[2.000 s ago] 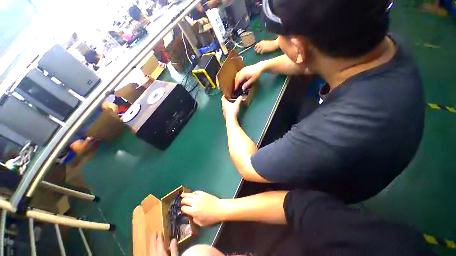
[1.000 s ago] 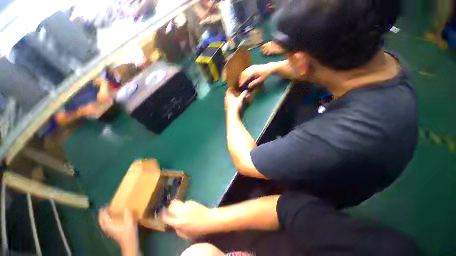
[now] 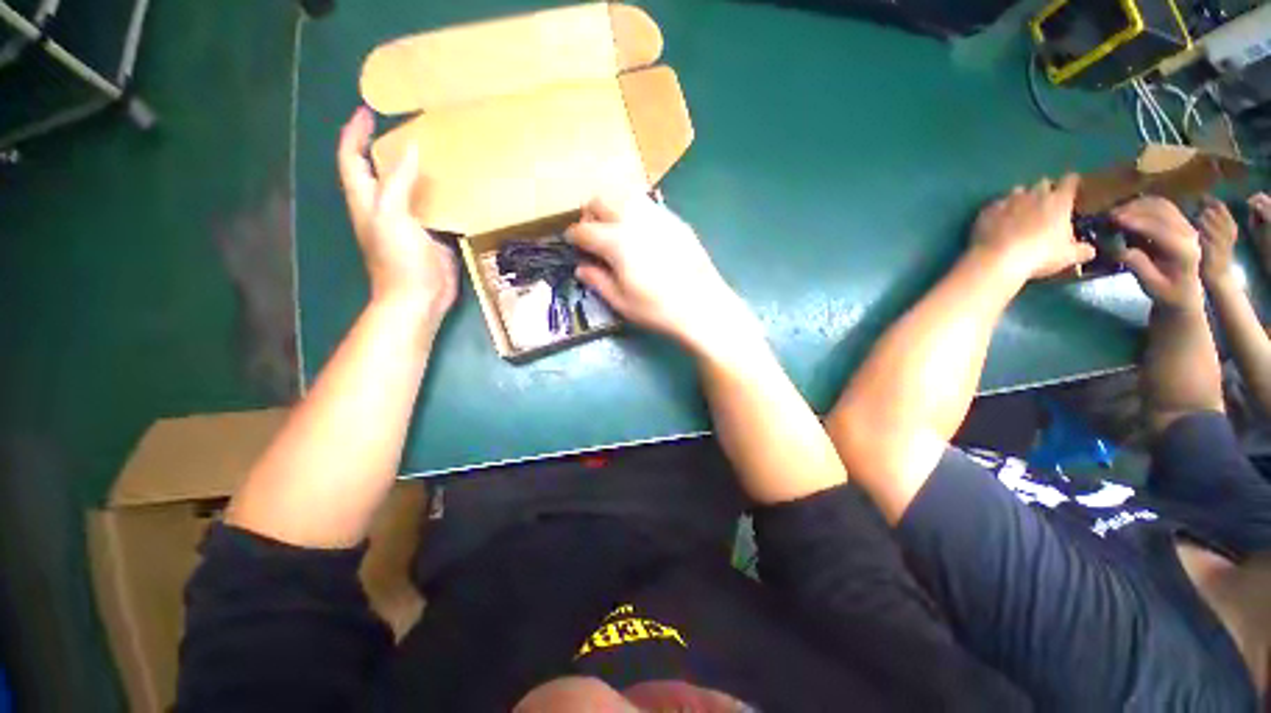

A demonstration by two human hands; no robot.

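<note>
An open mailer box [image 3: 488,307] lies on the green bench in front of me, its lid [image 3: 516,153] folded back away from me. A black cable bundle [image 3: 537,262] lies in the tray over a pale insert [image 3: 530,318]. My left hand [image 3: 397,230] holds the box at its left side, with the thumb against the lid's left flap. My right hand [image 3: 644,265] reaches over the tray's right side with its fingertips closed on the right end of the cable bundle. The fingers hide the tray's upper right corner.
To the right, another person's hands [image 3: 1031,230] work at another small open box [image 3: 1157,178] with dark contents. A yellow-and-black device [image 3: 1108,35] and wires lie behind it. A larger open carton [image 3: 181,467] sits low at my left. The bench's near edge runs below the box.
The view has swung from the neighbour down to my own box. The lid is still open. My left hand has moved to the box's left side, and my right hand remains at the tray.
</note>
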